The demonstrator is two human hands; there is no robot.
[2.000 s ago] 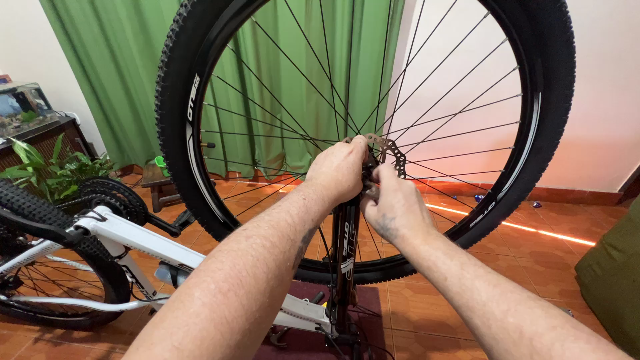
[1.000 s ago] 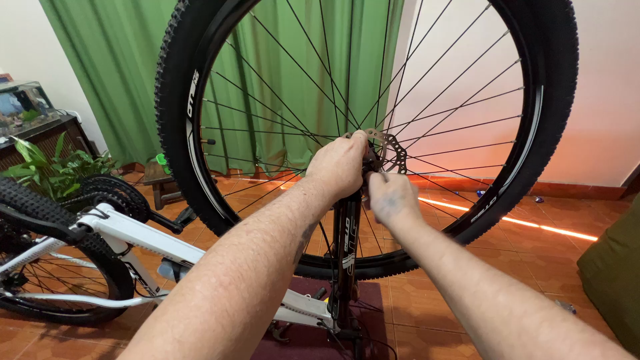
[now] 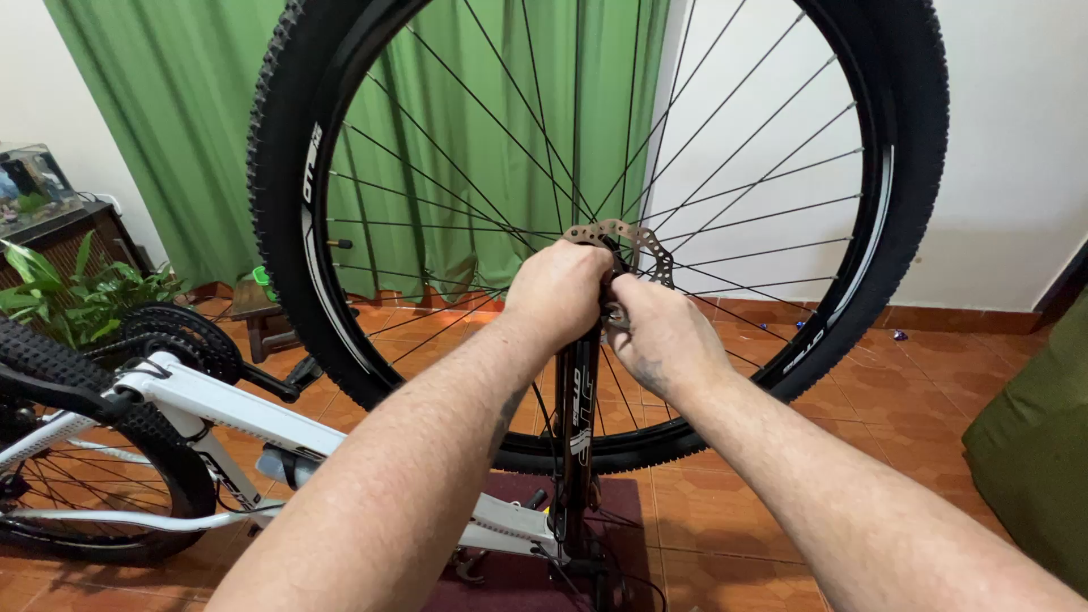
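Observation:
A bicycle's front wheel (image 3: pixel 914 170) stands upright in the black suspension fork (image 3: pixel 580 408) of an upturned white-framed bike. At the hub, my left hand (image 3: pixel 561 285) is curled over the fork's upper end, just below the disc brake rotor (image 3: pixel 612 229). Beside it on the right, my right hand (image 3: pixel 663 331) has thumb and fingers pinched on a small metal part (image 3: pixel 614 318) near the brake caliper area. What that part is, I cannot tell. Both hands nearly touch and hide the axle and most of the caliper.
The white frame (image 3: pixel 246 408), crank and rear wheel lie to the left. A dark red mat (image 3: pixel 629 518) is under the bike on the tiled floor. Farther off are a small wooden stool (image 3: pixel 263 323), a potted plant (image 3: pixel 59 289), a green curtain (image 3: pixel 204 153) and green cloth (image 3: pixel 1037 408) at right.
My right hand has shifted and turned slightly at the hub, and a small metal part now shows at its fingers. My left hand stays at the fork end.

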